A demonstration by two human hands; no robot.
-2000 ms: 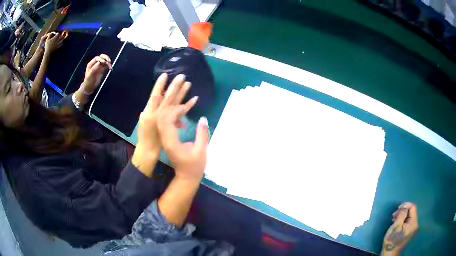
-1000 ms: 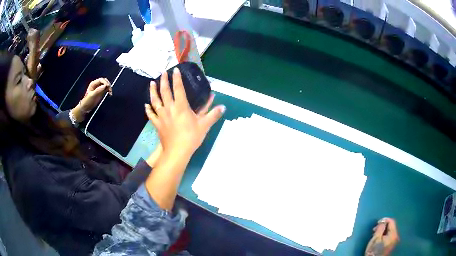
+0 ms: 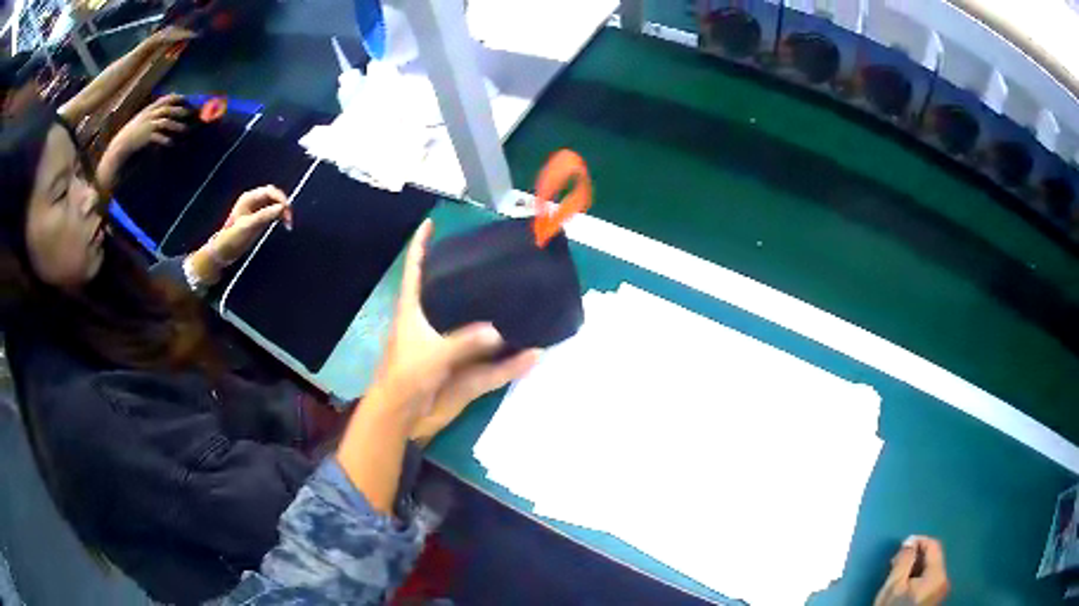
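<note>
A black rounded portable speaker with a bright orange strap loop is held above the bench, left of centre. My left hand, in a blue-grey patterned sleeve, grips its lower left side. A second hand shows beside mine under the speaker, partly hidden. A ragged-edged stack of bright white sheets lies flat on the green bench in front of me. My right hand is curled at the lower right, cut off by the bottom edge; nothing is seen in it.
A person in dark clothes sits close on the left, one hand over a black mat. Crumpled white cloths lie by a white post. A white rail borders the bench. Open boxes line the back right.
The speaker has come from the neighbour's side toward the white stack, its orange loop now upright at the right. My left hand has gone from spread open to gripping it.
</note>
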